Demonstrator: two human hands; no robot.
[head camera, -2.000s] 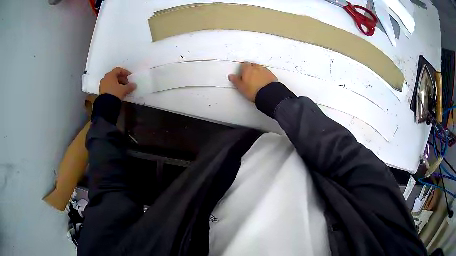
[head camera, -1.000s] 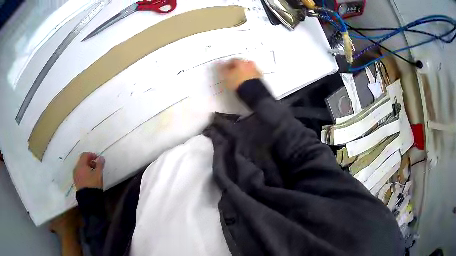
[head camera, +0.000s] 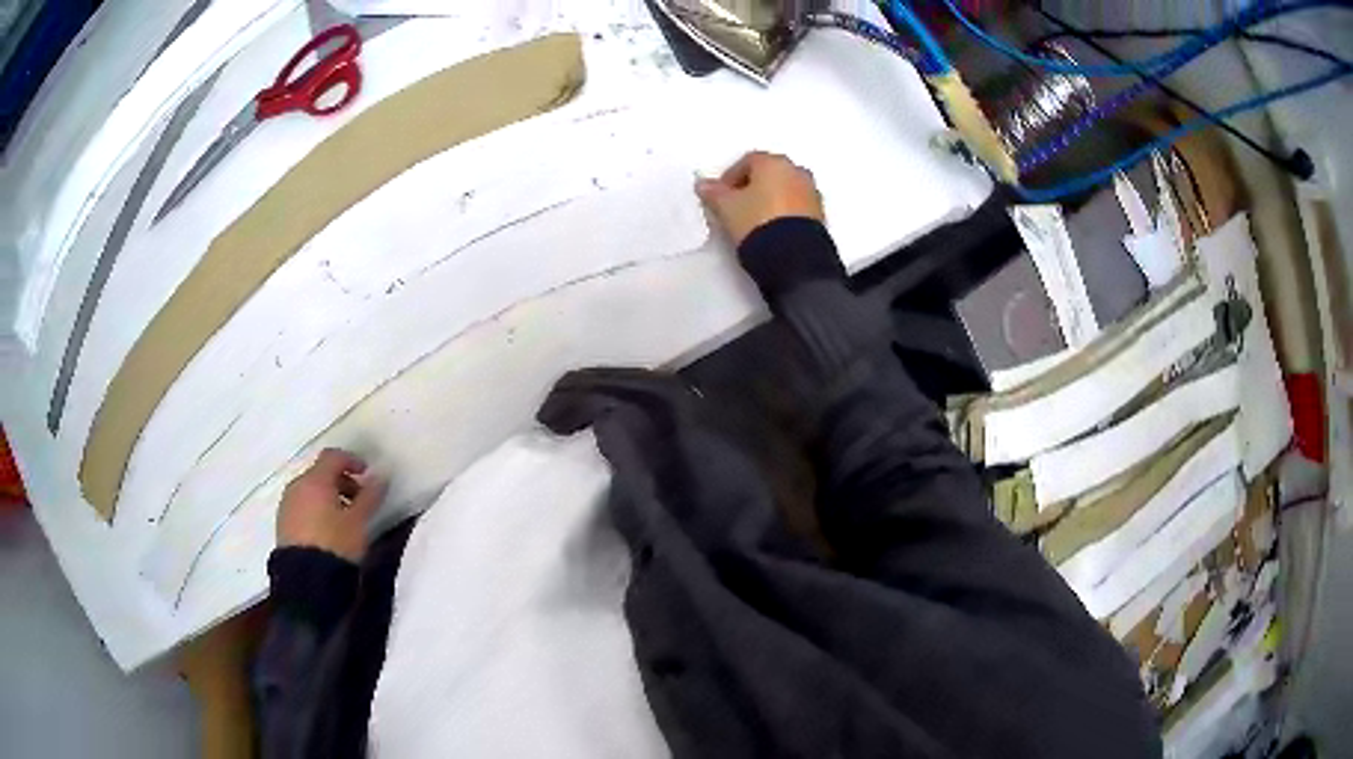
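A white interlining strip (head camera: 638, 220), faint against the white table, lies along curved dark lines. My right hand (head camera: 769, 196) is at its right end, with thumb and forefinger pinched on the strip's end. My left hand (head camera: 324, 507) rests near the table's front edge at the lower left, fingers curled by the lower curved line. Whether it holds anything cannot be told. A curved khaki waistband piece (head camera: 319, 208) lies flat beyond the white strip, touched by neither hand.
Red-handled shears (head camera: 309, 82) and a grey steel ruler (head camera: 126, 223) lie at the far left. An iron (head camera: 742, 33) stands at the far right, near blue hoses (head camera: 1098, 186). Cut strips (head camera: 1135, 430) are stacked beside the table at right. The white table's (head camera: 149, 630) front edge runs before me.
The view has turned and shifted right. My right hand, blurred over the table one second ago, is now still at the strip's right end. My left hand stays near the front edge.
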